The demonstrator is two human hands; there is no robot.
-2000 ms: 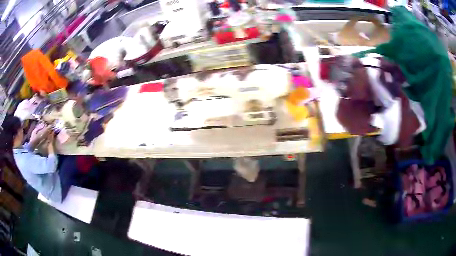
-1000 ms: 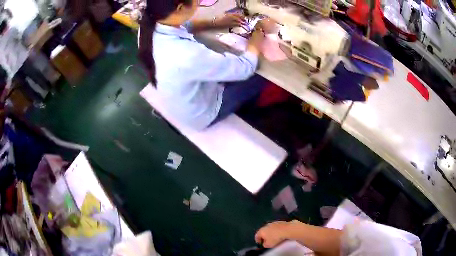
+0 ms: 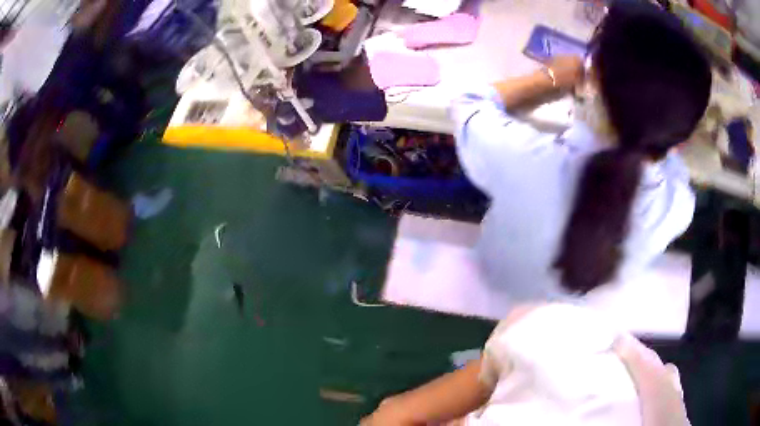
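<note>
My left arm, in a pale short sleeve, reaches in from the bottom right. My left hand (image 3: 382, 418) is at the bottom edge, mostly cut off and blurred, so I cannot tell whether it holds anything. My right hand is out of the picture. Nearest in front, a person in a light blue shirt (image 3: 533, 195) sits with their back to me on a pale bench (image 3: 433, 266). Pink cloth pieces (image 3: 404, 70) lie on the white table (image 3: 500, 37) in front of the person. A dark flat rectangle with a bluish face (image 3: 554, 43) lies near that person's hand.
A blue crate (image 3: 408, 185) with dark mixed pieces stands under the table edge. A yellow-edged table (image 3: 225, 137) at upper left bears a pale machine and dark cloth. Brown boxes (image 3: 92, 212) stand at the left. Scraps lie on the green floor (image 3: 275, 349).
The view has swung left and closer to the seated person, who is now seen from behind. My left hand, whole in the frame a second ago, is now cut off at the bottom.
</note>
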